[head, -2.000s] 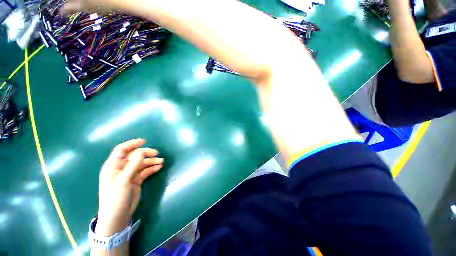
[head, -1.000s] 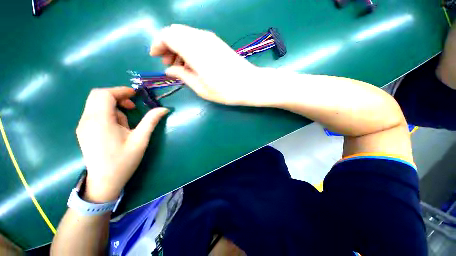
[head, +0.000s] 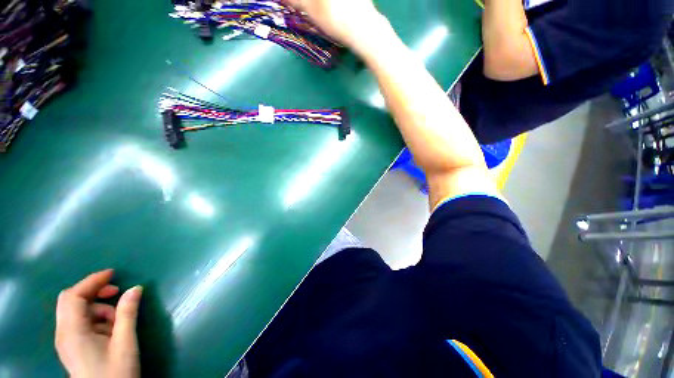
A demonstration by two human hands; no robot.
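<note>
A wire harness (head: 266, 114) lies apart on the green table, with a black connector housing (head: 173, 129) and loose white wire ends at its left end. A black connector (head: 344, 123) is at its right end and a white label is around its middle. My left hand (head: 100, 325) is at the lower left, empty, fingers curled and apart. My right hand (head: 332, 18) is at the top edge, partly cut off, over the right part of a pile of harnesses (head: 262, 31). Its fingertips are hidden, so I cannot tell what it holds.
A large dark harness pile (head: 33, 66) lies at the upper left of the green table (head: 222, 244). Another person's arm (head: 505, 44) and dark sleeve are at the upper right. A blue stool (head: 414, 168), yellow floor line and metal frames (head: 628, 229) stand beyond the table edge.
The harness that was between my hands now lies on the table. My left hand has come away from it to the lower left. My right hand has moved up to the other harnesses.
</note>
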